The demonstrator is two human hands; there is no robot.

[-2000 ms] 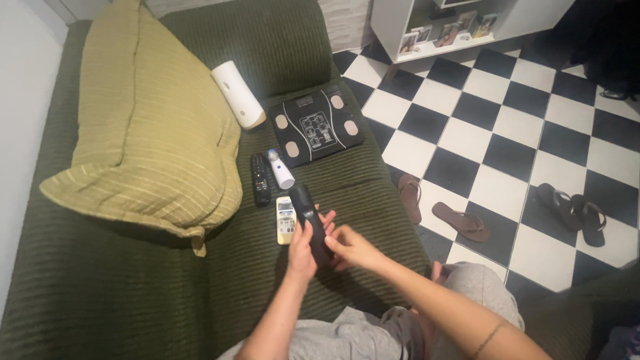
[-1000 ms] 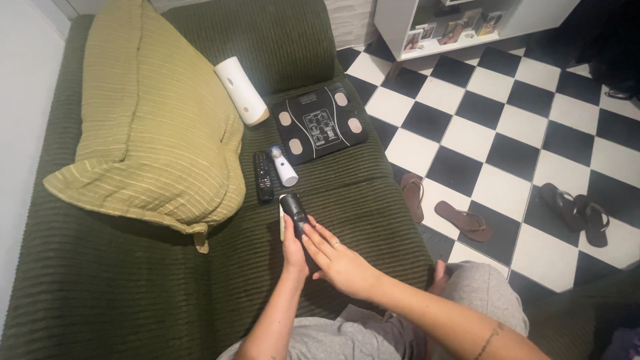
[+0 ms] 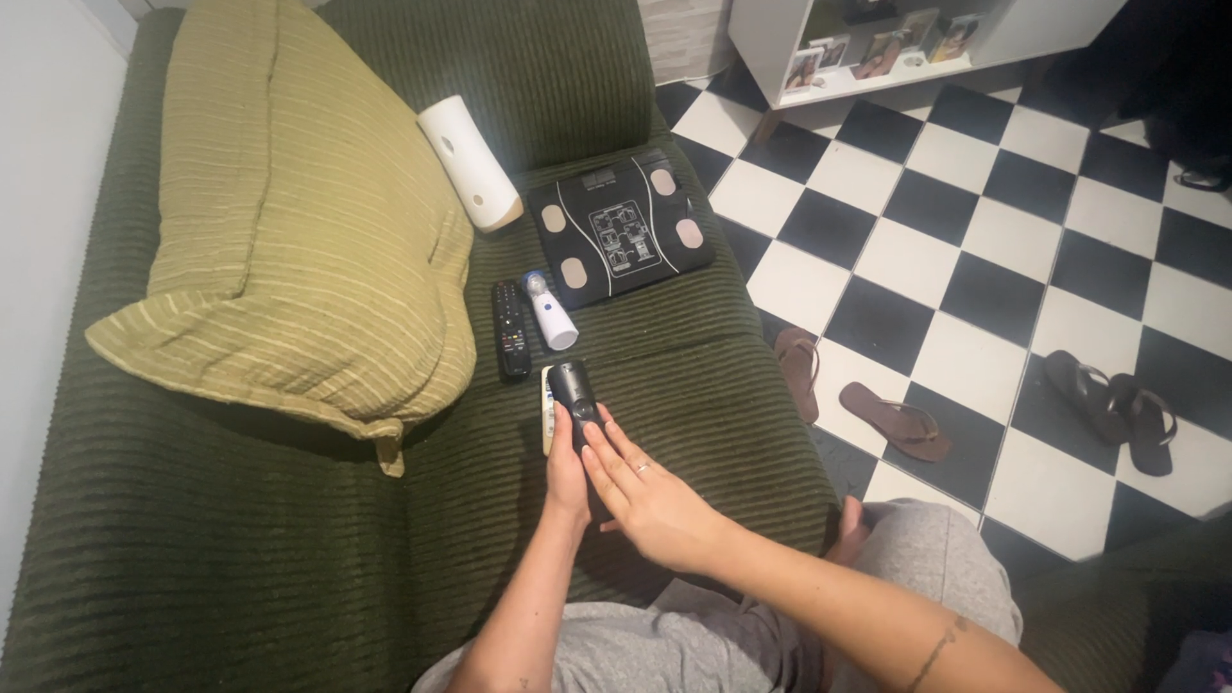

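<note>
A black handheld device (image 3: 575, 385), perhaps a remote control, is held between both hands over the sofa seat. My left hand (image 3: 568, 472) grips it from the left side. My right hand (image 3: 645, 491), with a ring on one finger, lies over its lower part and hides it. Partly covered under the device is a pale remote-like object (image 3: 548, 423) on the seat. Just beyond lie a black remote control (image 3: 511, 332) and a white handheld device with a blue button (image 3: 552, 313), side by side. A black glass body scale (image 3: 621, 231) rests farther back.
A green striped cushion (image 3: 318, 221) leans at the left of the green corduroy sofa (image 3: 289, 539). A white curved device (image 3: 469, 164) lies by the backrest. Brown flip-flops (image 3: 895, 422) and dark sandals (image 3: 1112, 409) are on the checkered floor, below a white cabinet (image 3: 866, 82) with photos.
Two seconds ago my right hand was at the device's lower right side, with more of the device showing; now its fingers lie flat over it. The device's top has tilted lower.
</note>
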